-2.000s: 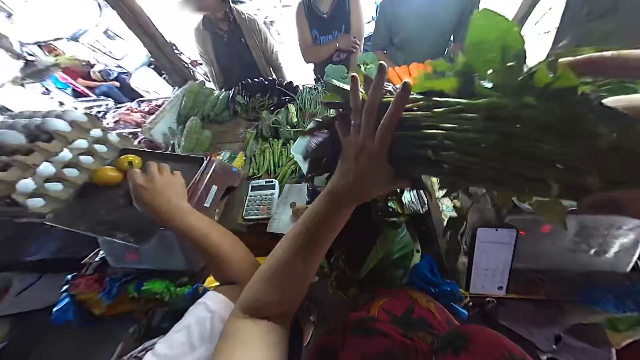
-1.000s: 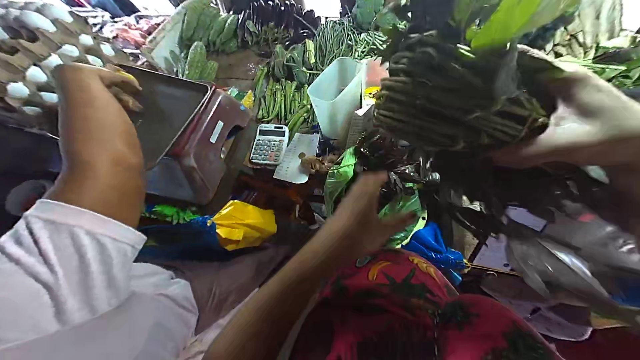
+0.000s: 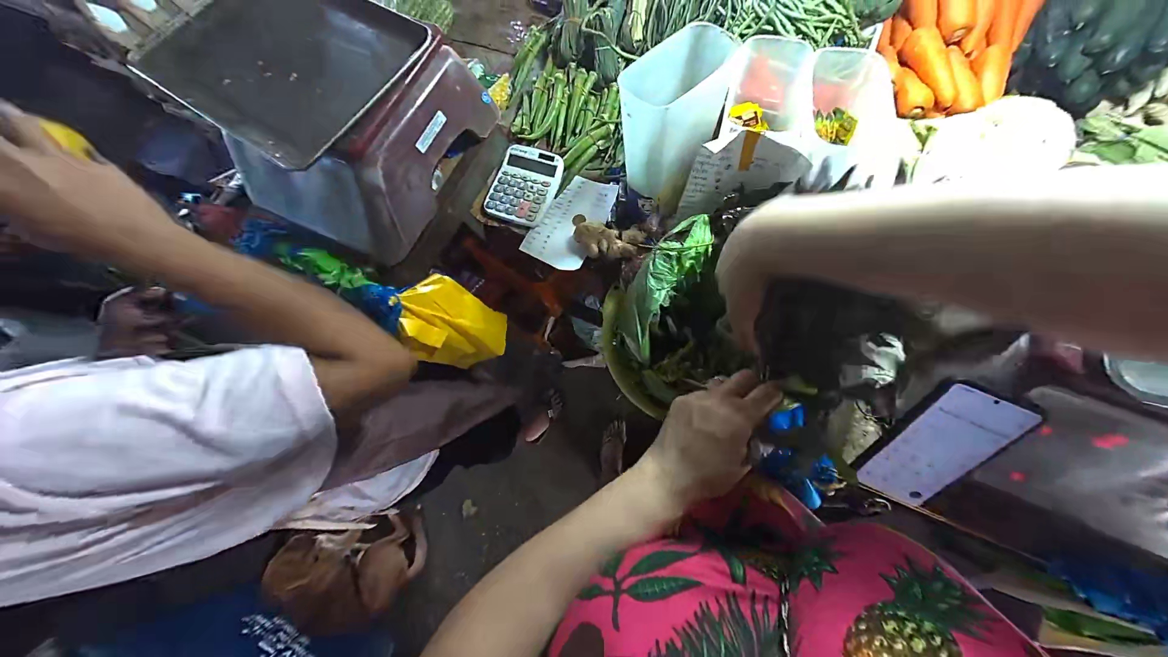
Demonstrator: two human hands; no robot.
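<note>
My left hand [image 3: 716,429] is at the lower right edge of a round green container [image 3: 625,360] full of leafy greens [image 3: 675,274], its fingers bent; what is between them cannot be told. From the right my other arm reaches across, and my right hand [image 3: 744,292] points down over the greens beside a dark, blurred mass [image 3: 821,333]. Its fingers are mostly hidden, so its hold cannot be made out. Blue plastic [image 3: 789,456] lies just right of my left hand. Ginger root [image 3: 602,239] sits at the container's upper left, by a handwritten paper [image 3: 570,224].
A calculator [image 3: 523,185] lies beside green stalks [image 3: 570,114]. Plastic containers [image 3: 671,100] and carrots [image 3: 944,55] stand behind. A smartphone [image 3: 949,443] rests at right. At left are a metal tray [image 3: 283,68], a yellow bag [image 3: 452,319] and another person's arm [image 3: 228,274]; a brown dog [image 3: 338,575] lies below.
My right hand, which held up a large bundle of green stems, has come down and left over the container. My left hand was spread open in the oldest frame and now has bent fingers.
</note>
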